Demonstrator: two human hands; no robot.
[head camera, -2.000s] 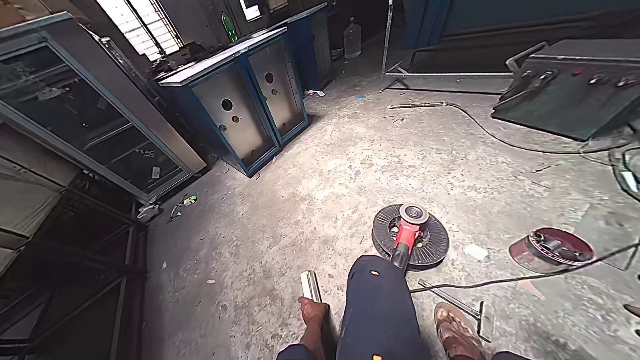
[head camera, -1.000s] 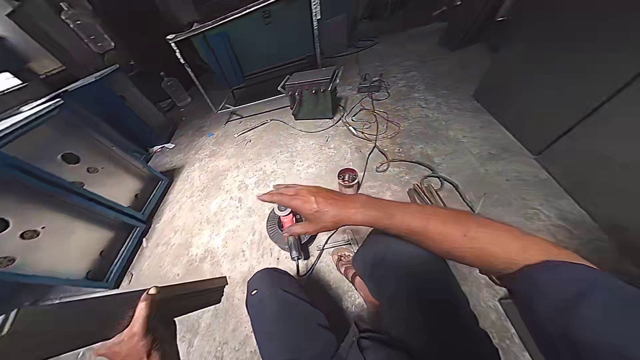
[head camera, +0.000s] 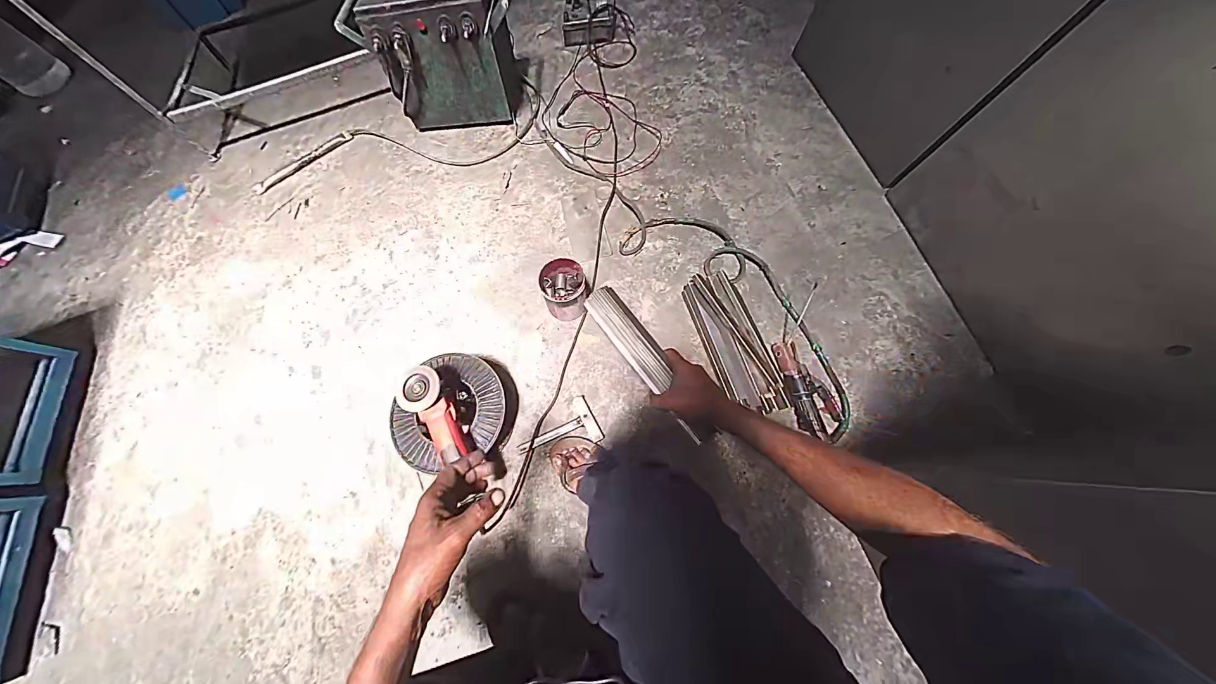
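My left hand (head camera: 461, 508) has its fingers curled at the rear end of a red angle grinder (head camera: 444, 423); whether they grip it cannot be told. The grinder lies across a round, ribbed black disc-shaped base (head camera: 487, 404), its small disc facing up. My right hand (head camera: 691, 389) is closed around the lower part of a bundle of ridged metal strips (head camera: 629, 337). To its right, more long metal strips (head camera: 722, 332) lie on the floor. A dark red tub (head camera: 567, 309) with metal pieces inside stands left of the bundle's top end. A T-shaped metal piece (head camera: 579, 425) lies near my foot.
A green welding machine (head camera: 461, 81) stands at the top, with tangled cables (head camera: 608, 123) beside it. An electrode holder (head camera: 306, 163) lies on the floor. A black power tool (head camera: 807, 404) with a green cord lies at right. Large dark panels (head camera: 1073, 237) border the right side.
My right hand has left the grinder and now holds the ridged bundle. My left hand, earlier on a long metal piece at lower left, is now by the grinder. The view has turned downward.
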